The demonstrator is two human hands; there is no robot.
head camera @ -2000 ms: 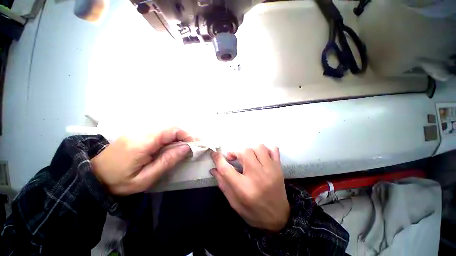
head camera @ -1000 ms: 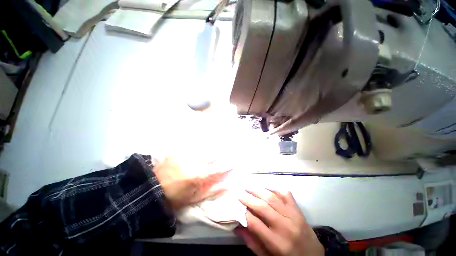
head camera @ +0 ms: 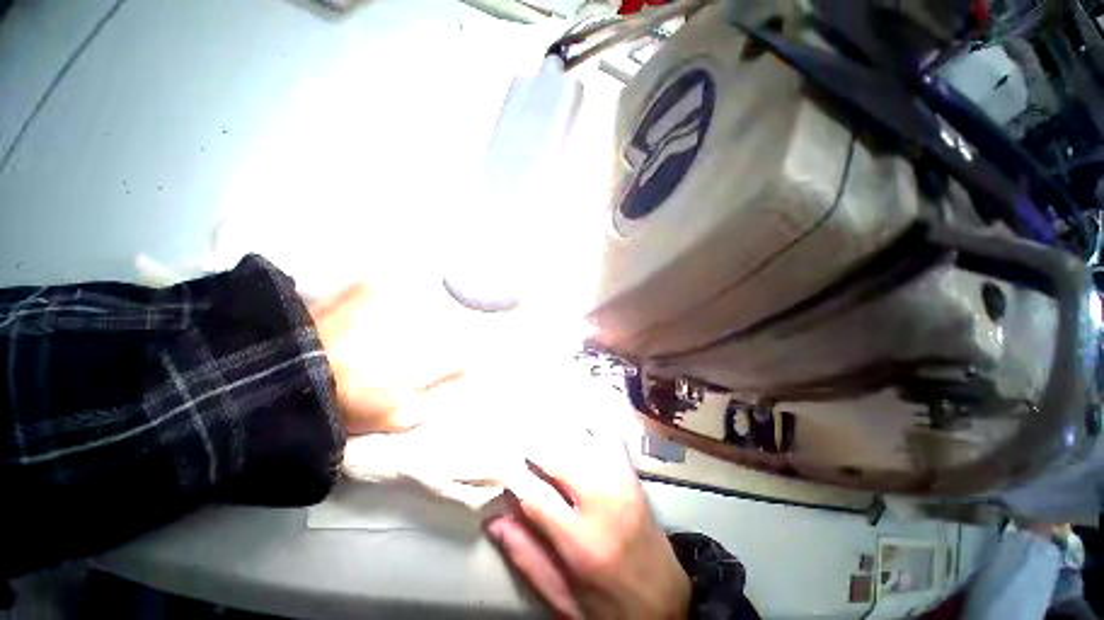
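A pale fabric piece (head camera: 418, 466) lies on the white table in front of the needle area, mostly washed out by the lamp. My left hand (head camera: 375, 363) rests flat on its left part, and its fingers are lost in the glare. My right hand (head camera: 581, 515) has its fingers on the fabric's right edge, thumb low near the table edge. The sewing machine head (head camera: 751, 206), with a round blue logo, stands just beyond my hands. The presser foot area (head camera: 611, 363) is bright and its details cannot be told.
A grey-blue oblong piece (head camera: 521, 158) stands left of the machine head. Black scissor loops (head camera: 760, 426) show partly under the head. A small picture card (head camera: 908, 569) lies at the lower right of the table. Dark cords or straps cross the upper right.
The view has moved closer to the machine head, whose logo now shows. Two seconds ago my hands pinched the small piece at the table edge; now they press fabric on the table near the needle.
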